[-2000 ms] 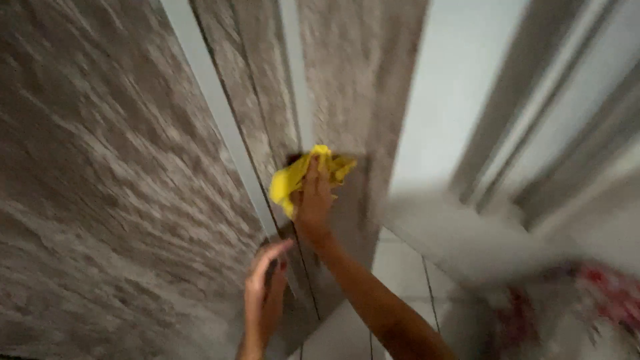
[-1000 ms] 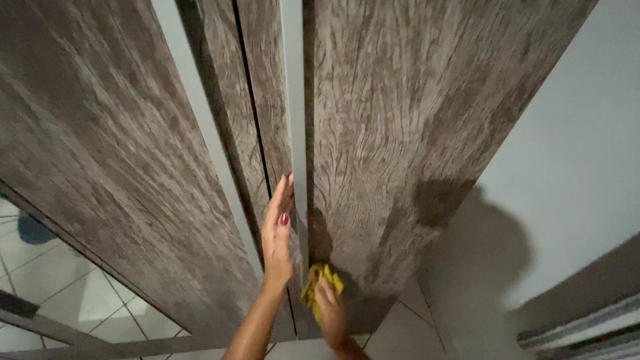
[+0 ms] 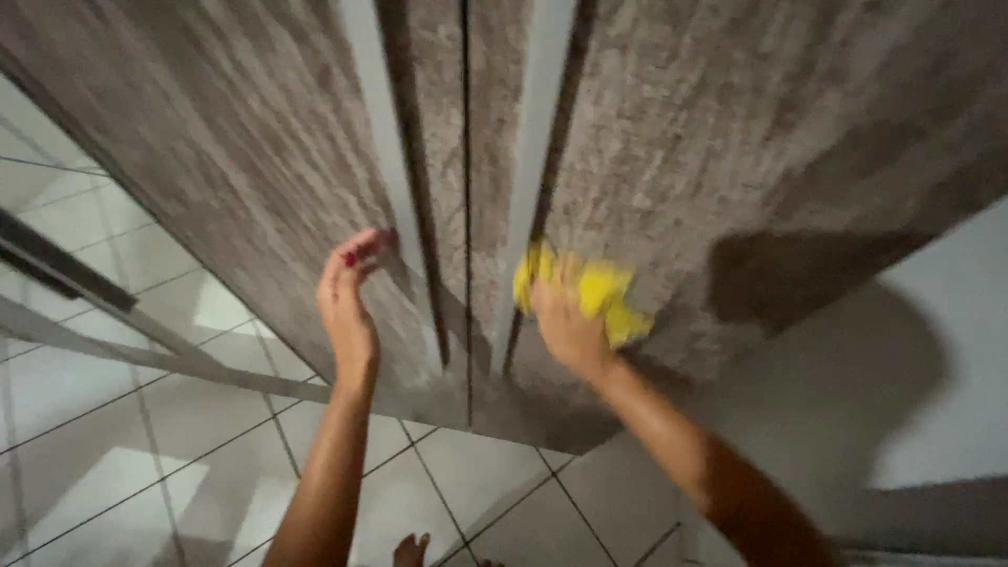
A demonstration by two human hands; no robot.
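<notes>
My right hand point(image 3: 571, 323) presses a yellow cloth point(image 3: 606, 291) against the right long pale handle strip point(image 3: 529, 173) and the wood-grain door point(image 3: 669, 157) beside it. Parts of the cloth stick out on both sides of the fingers. My left hand point(image 3: 348, 291) is raised with bent fingers and holds nothing; its fingertips are close to the left handle strip point(image 3: 390, 157), and whether they touch it is unclear. Between the two strips runs the dark narrow gap point(image 3: 468, 205) where the doors meet.
A mirror-like panel point(image 3: 157, 283) at the left shows floor tiles and a dark bar. Pale tiled floor point(image 3: 488, 488) lies below the doors, with part of a bare foot point(image 3: 411, 549) at the bottom edge. A light wall point(image 3: 945, 378) stands at the right, with shadows on it.
My left hand has come off the right handle strip and is now by the left one. My right hand, with the yellow cloth, has moved up along the right strip.
</notes>
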